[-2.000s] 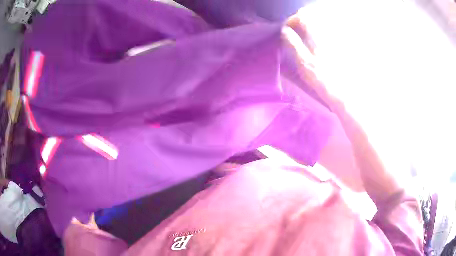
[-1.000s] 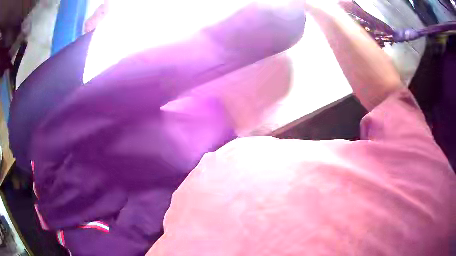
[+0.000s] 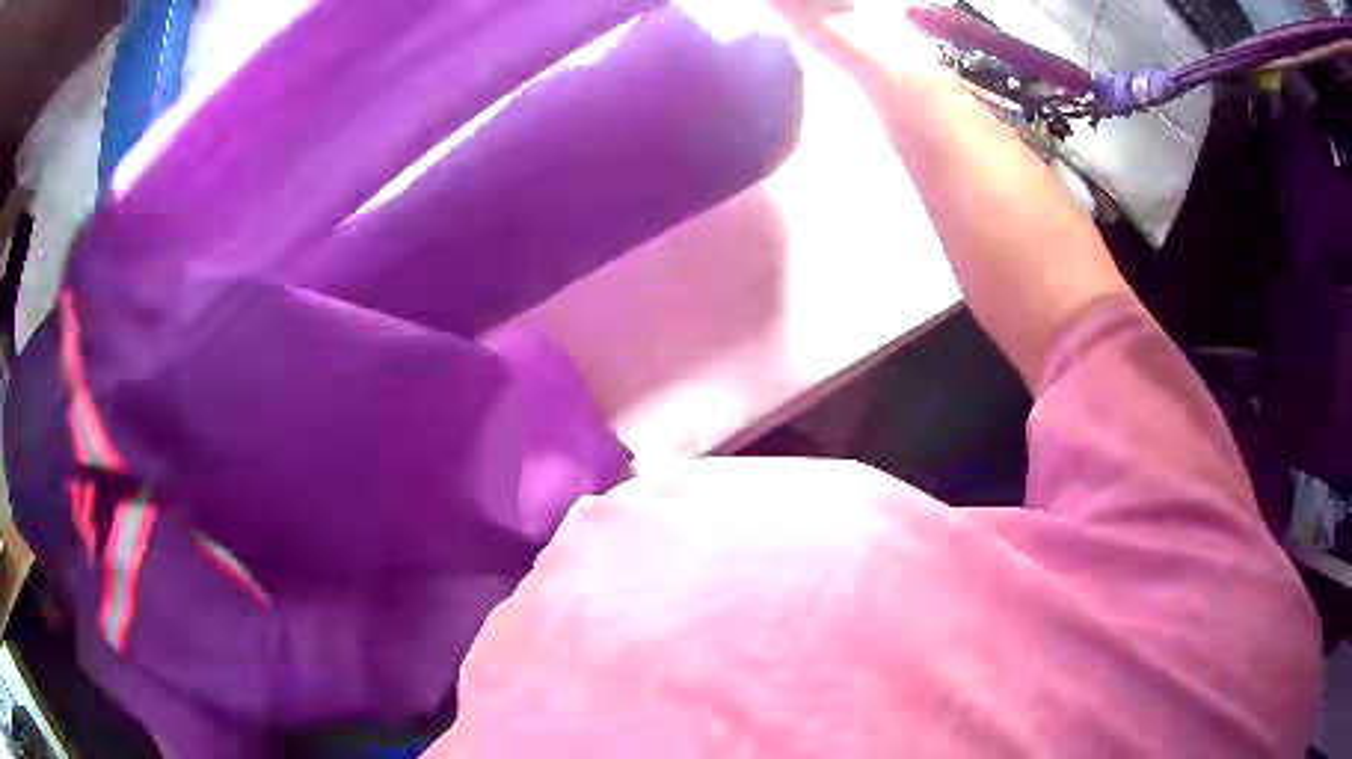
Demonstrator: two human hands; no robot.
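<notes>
A dark purple garment [image 3: 312, 430] lies across the left and middle, its lower part hanging over the near edge. One sleeve [image 3: 593, 178] stretches up and right across the pale table. White stripe trim edged in red [image 3: 126, 571] shows on the garment at the lower left. My right forearm reaches up to the top edge, where my right hand is cut off and washed out by glare near the sleeve's end; its grip cannot be told. My left hand is not in view.
The pale ironing table [image 3: 875, 260] has a straight near edge. The iron [image 3: 1008, 52] stands at the upper right on a pale gridded pad [image 3: 1149, 134], its hose [image 3: 1260, 63] running right. A blue strip [image 3: 141, 82] shows at the upper left.
The view has swung right since the earliest frame. The garment, first spread wide, now lies lower left with its sleeve along the table. The right arm reaches farther toward the top edge.
</notes>
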